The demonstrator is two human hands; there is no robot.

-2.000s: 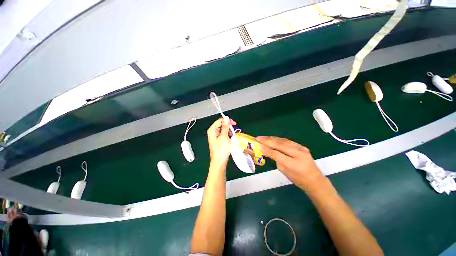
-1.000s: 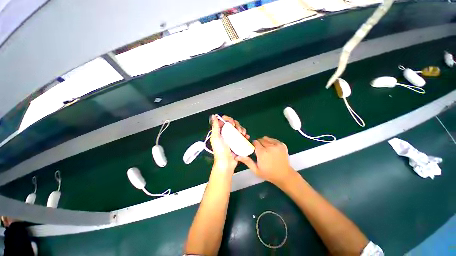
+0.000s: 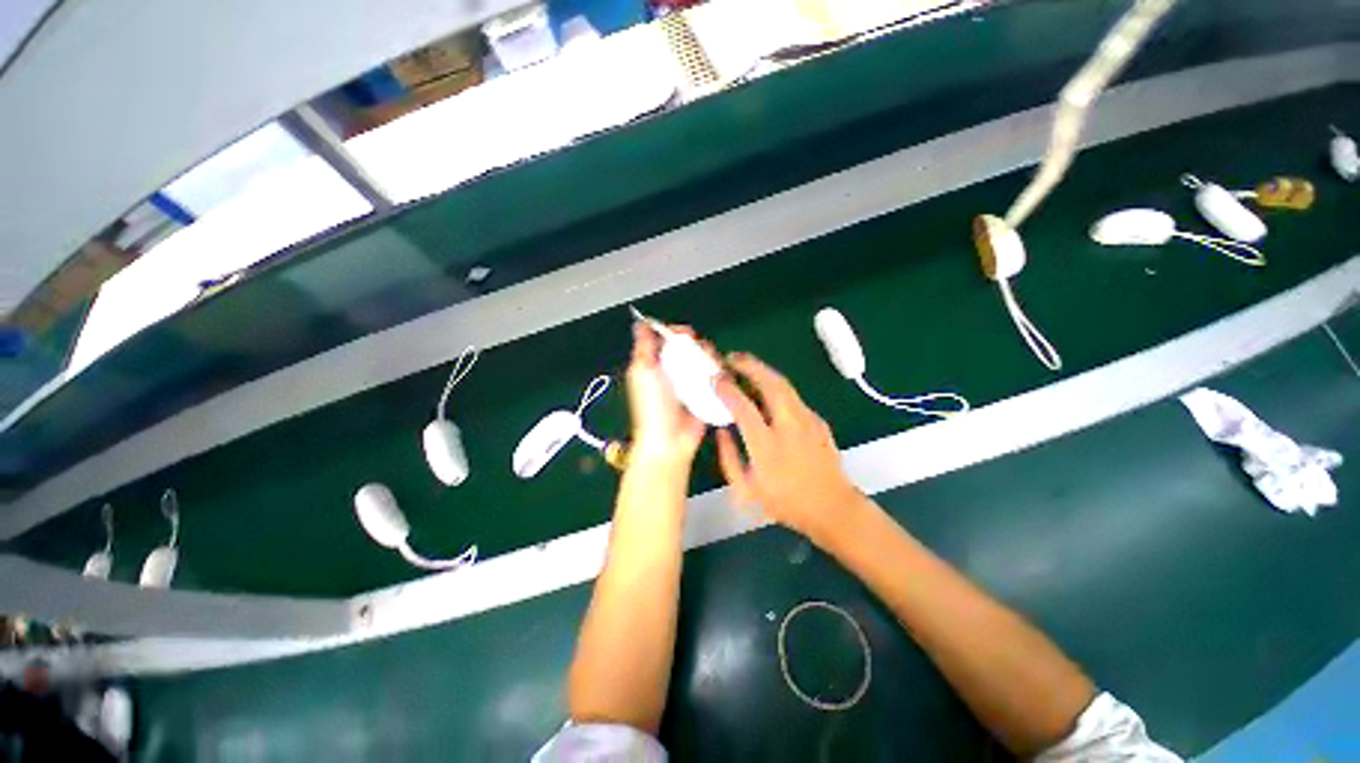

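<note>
My left hand (image 3: 656, 403) holds a white housing (image 3: 694, 376) above the belt, gripping it from its left side and underneath. Its cord sticks out at the upper left end. My right hand (image 3: 779, 447) has its fingertips on the lower right end of the housing. No yellow shows on the held housing. An open half-shell (image 3: 546, 444) lies on the belt just left of my left hand, with a yellow inner unit (image 3: 616, 455) partly hidden behind my left wrist.
The green conveyor belt (image 3: 746, 400) carries several white housings with cords on both sides. One with yellow-brown inside (image 3: 989, 251) lies under a hanging pale strip (image 3: 1062, 142). A thin ring (image 3: 823, 656) and crumpled white cloth (image 3: 1268, 455) lie on the near bench. A blurred person shows at lower left.
The yellow unit that was between my hands no longer shows there; the held white housing now looks closed from this side. The half-shell beside my left hand has come into view. Belt items have shifted left.
</note>
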